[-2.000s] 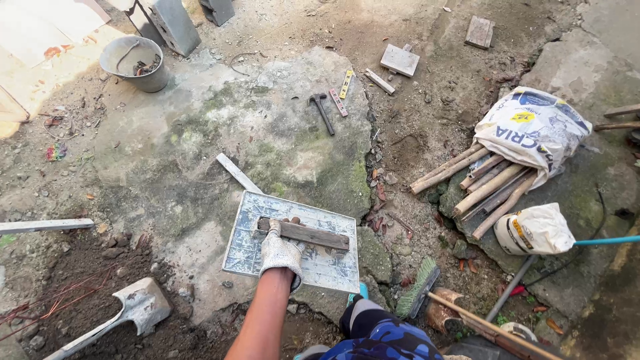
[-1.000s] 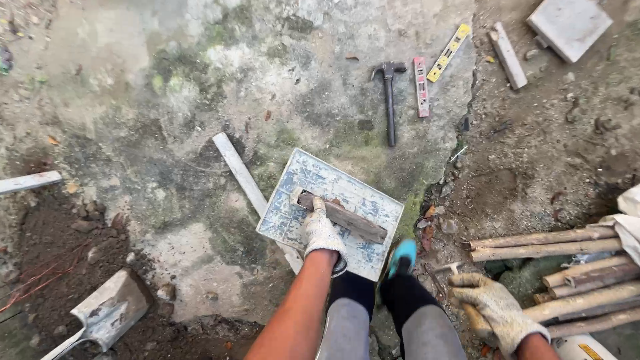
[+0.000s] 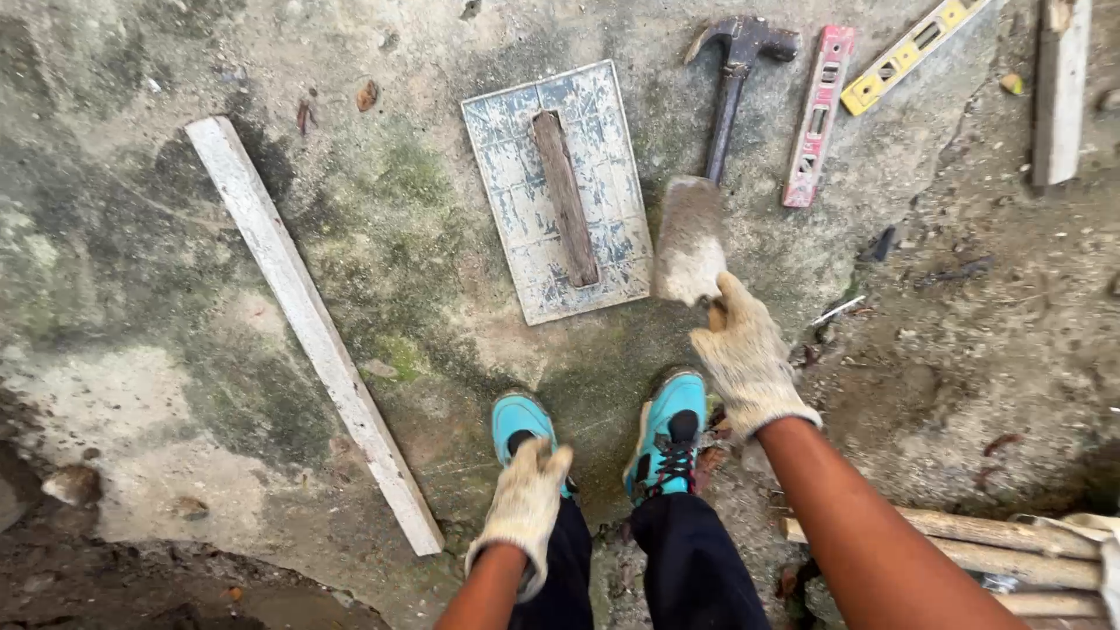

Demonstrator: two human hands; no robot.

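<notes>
My right hand, in a pale knit work glove, is closed on a trowel; its grey, dirt-crusted blade points up the view and the glove hides most of its handle. My left hand, gloved likewise, hangs over my left shoe with nothing in it, its fingers slightly apart. A plastering float with a worn blue-white board and a wooden grip lies on the concrete, left of the trowel. Just above the blade lies a claw hammer, beside a red spirit level and a yellow spirit level.
A long pale straight bar lies slantwise at the left. A short wood piece is at the upper right. Wooden poles lie at the lower right. The concrete slab has a broken edge against dirt, near my turquoise shoes.
My left hand has let go of the float, which now lies on the slab. My right hand, without a trowel one second ago, now holds one. The view has moved closer over the tools.
</notes>
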